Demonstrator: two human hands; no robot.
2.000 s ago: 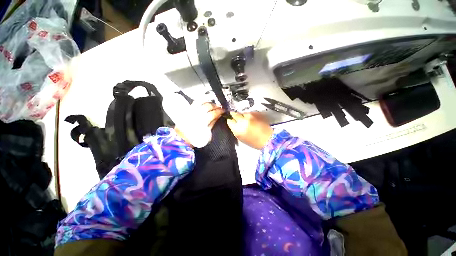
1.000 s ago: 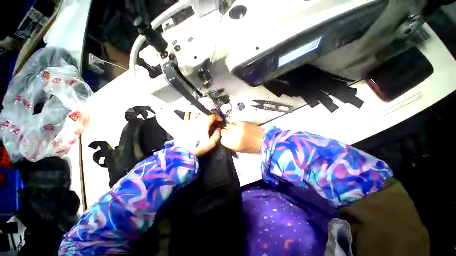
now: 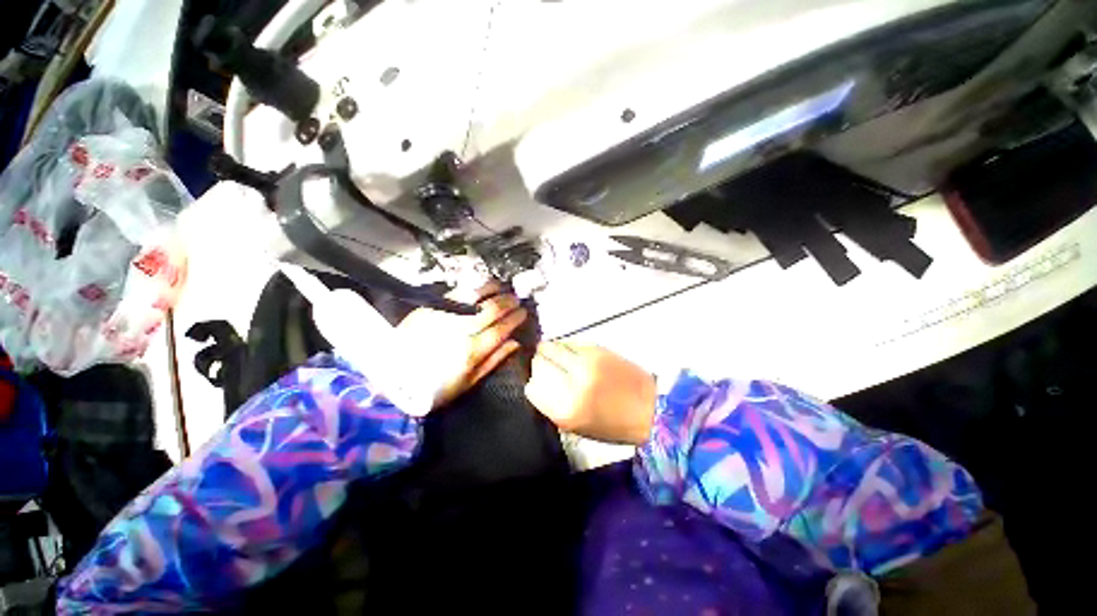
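The black mesh panel (image 3: 493, 415) runs from the needle area down over my lap. Its narrow upper end lies at the presser foot (image 3: 511, 255). My left hand (image 3: 469, 349) lies with its fingers on the panel's upper left edge, just below the foot. My right hand (image 3: 589, 388) holds the panel's right edge with thumb and fingertips. A black binding strip (image 3: 325, 247) curves from the upper left down to the foot. The needle tip and the panel edge under the fingers are hard to see.
The machine head (image 3: 710, 120) spans the top right. Snips (image 3: 668, 256), cut webbing strips (image 3: 830, 223) and a dark reddish-edged case (image 3: 1029, 199) lie right of the needle. Black straps (image 3: 271, 325) lie left, beyond them a plastic bag (image 3: 90, 241). A printed ruler (image 3: 998, 289) marks the table's front edge.
The view has moved closer to the needle. My right hand has moved down from the foot along the panel's right edge. The black strip now bends out further to the left.
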